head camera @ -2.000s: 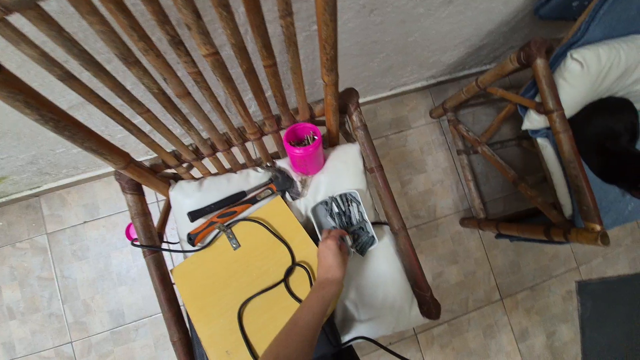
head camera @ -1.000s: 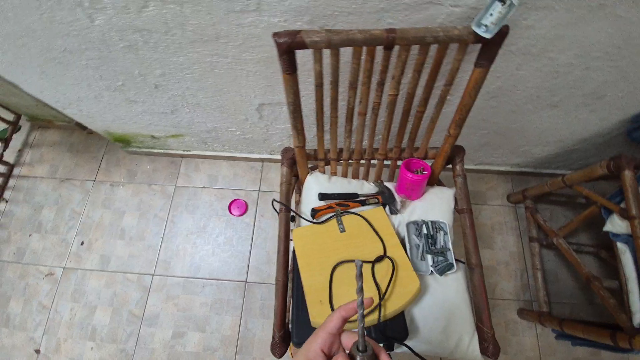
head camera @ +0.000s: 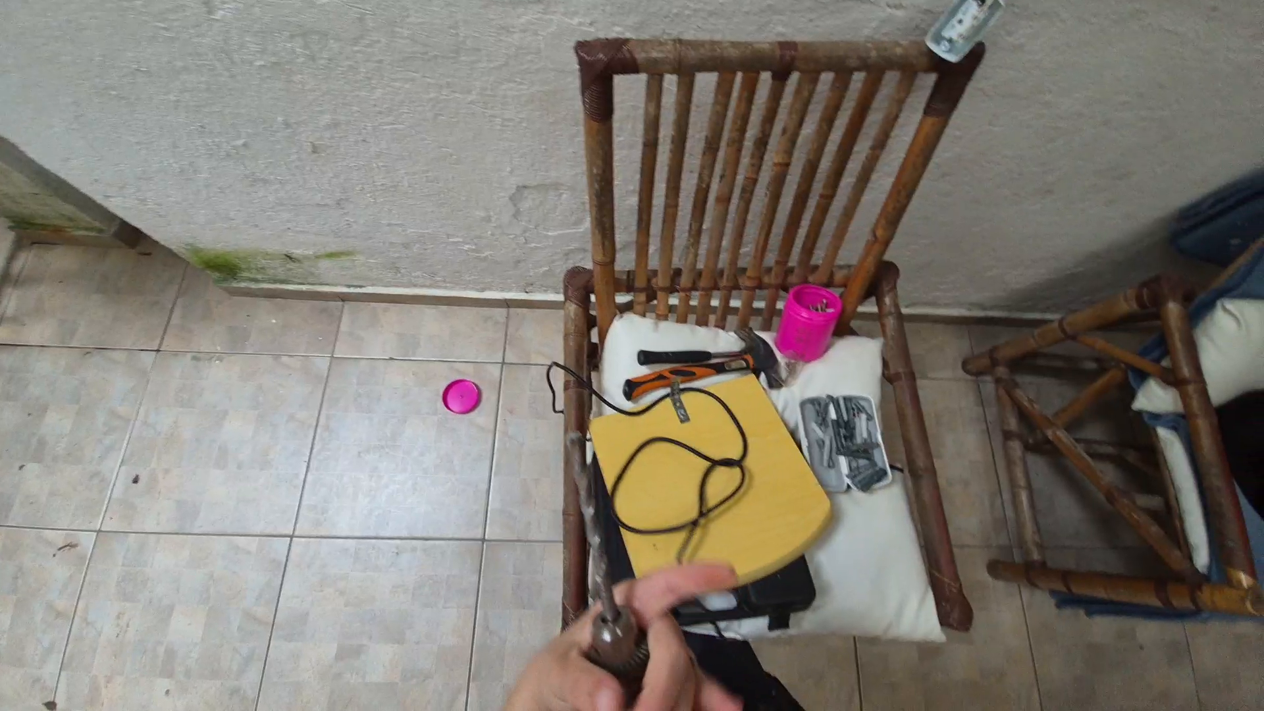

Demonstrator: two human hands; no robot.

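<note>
At the bottom, my left hand (head camera: 632,642) has its fingers around the metal chuck (head camera: 617,647) of a drill. A long masonry bit (head camera: 594,533) points up from the chuck. My right hand is out of view, and the drill body is hidden. Beyond the hand, a yellow board (head camera: 711,474) with a black cord (head camera: 739,425) lies over a black case (head camera: 765,597) on the chair. Behind the board are a black-handled hammer (head camera: 691,356) and an orange-and-black tool (head camera: 681,377). A pink tub (head camera: 808,324) with small hardware stands beside an opened box of grey wall plugs (head camera: 846,442).
The bamboo chair (head camera: 918,464) with a white cushion (head camera: 874,563) has its back near a rough wall (head camera: 395,148). A pink lid (head camera: 461,396) lies on the tiled floor. A small pale case (head camera: 963,28) overlaps the chair-back corner. Another bamboo chair (head camera: 1096,395) is at right.
Two seconds ago a hand was at the box of plugs; it has left the box. The drill bit has come into view and now leans left. The view has shifted.
</note>
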